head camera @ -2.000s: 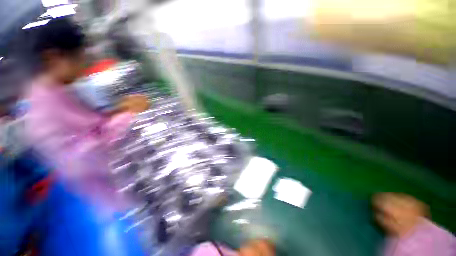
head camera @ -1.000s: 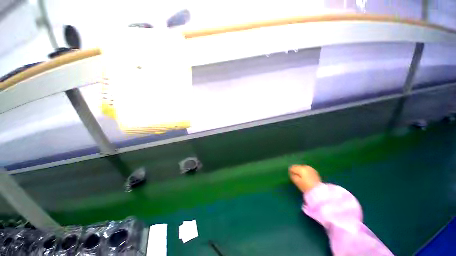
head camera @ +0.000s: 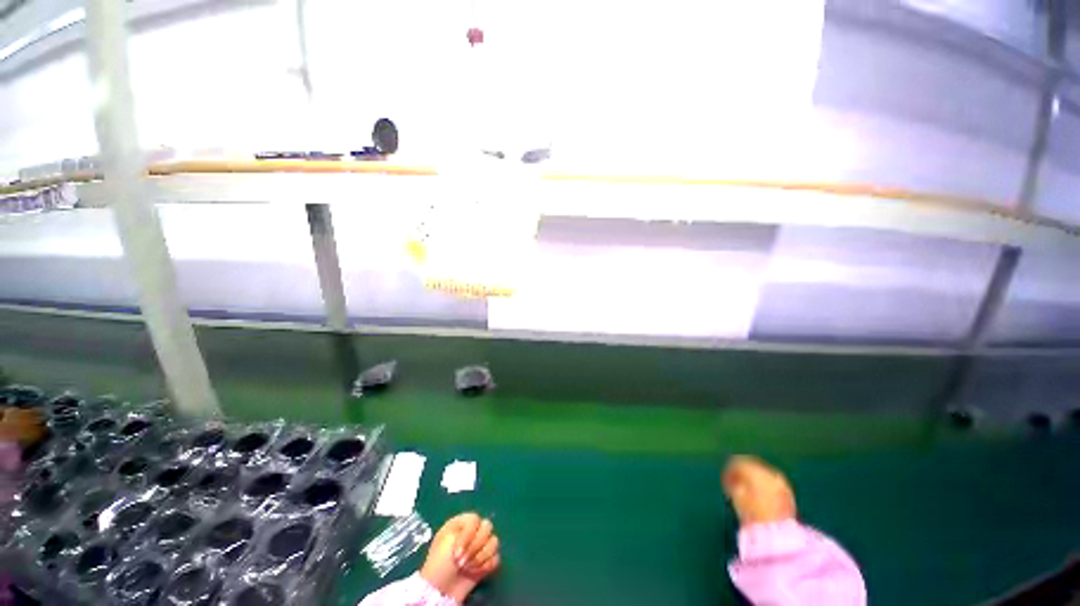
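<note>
My left hand (head camera: 464, 547) is at the bottom centre over the green bench, fingers curled in; whether it holds anything small cannot be seen. Clear plastic film (head camera: 397, 542) lies just to its left. My right hand (head camera: 759, 488) is further right over the bench, partly curled, with its fingertips blurred; I cannot tell if it holds anything. A white card (head camera: 400, 484) and a smaller white paper (head camera: 460, 476) lie beyond my left hand. A clear blister tray (head camera: 190, 521) with rows of round dark discs is at the left.
Two bagged dark cases (head camera: 474, 380) (head camera: 375, 378) lie at the bench's far side, and several more small dark items (head camera: 960, 419) at the far right. A white post (head camera: 148, 249) rises behind the tray. A raised shelf (head camera: 663, 199) spans the back. Another person's hand (head camera: 21, 425) shows at the left edge.
The view has swung to the right and then partly back left. My left hand, out of view one second ago, is visible again. My right hand remains over the bench at the right.
</note>
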